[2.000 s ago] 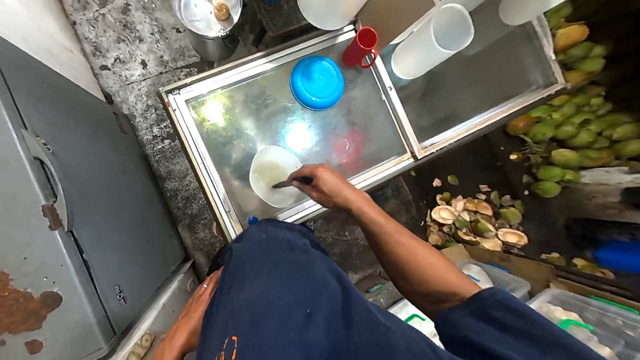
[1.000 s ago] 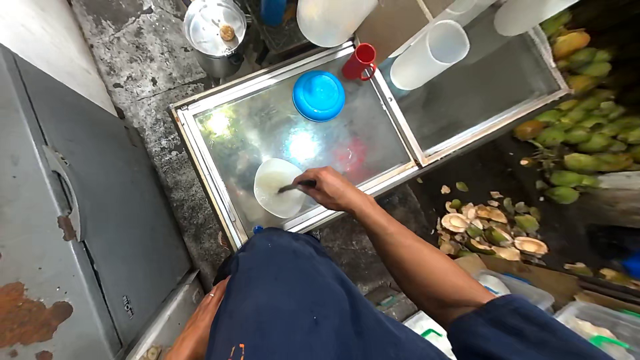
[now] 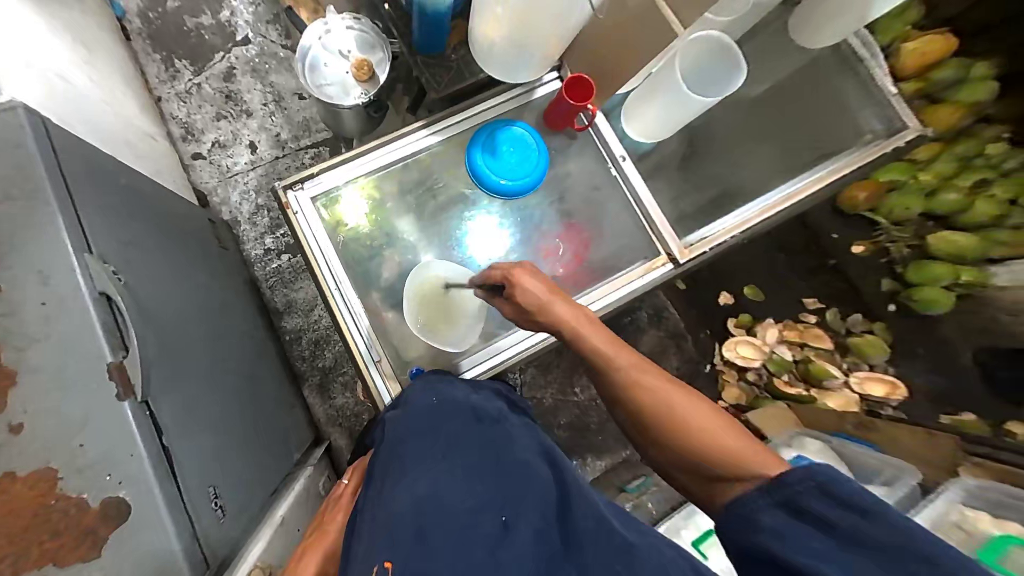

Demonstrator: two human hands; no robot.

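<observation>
My right hand is closed around the dark handle of a utensil, whose far end is in a white bowl of pale, cloudy liquid. The bowl rests on a metal-framed glass counter top, near its front edge. Beyond it lie a round blue plastic lid or bowl and a red plastic mug. My left hand hangs low beside my dark blue shirt, partly hidden at the bottom; a ring shows on one finger, and its fingertips are out of sight.
A metal pot stands at the back left. White plastic containers stand at the back. A rusty grey metal cabinet is on the left. On the right are green coconuts, cut husks and clear plastic boxes.
The tip of the utensil has shifted inside the bowl, towards its far side. My right hand still grips the handle. The view has moved slightly.
</observation>
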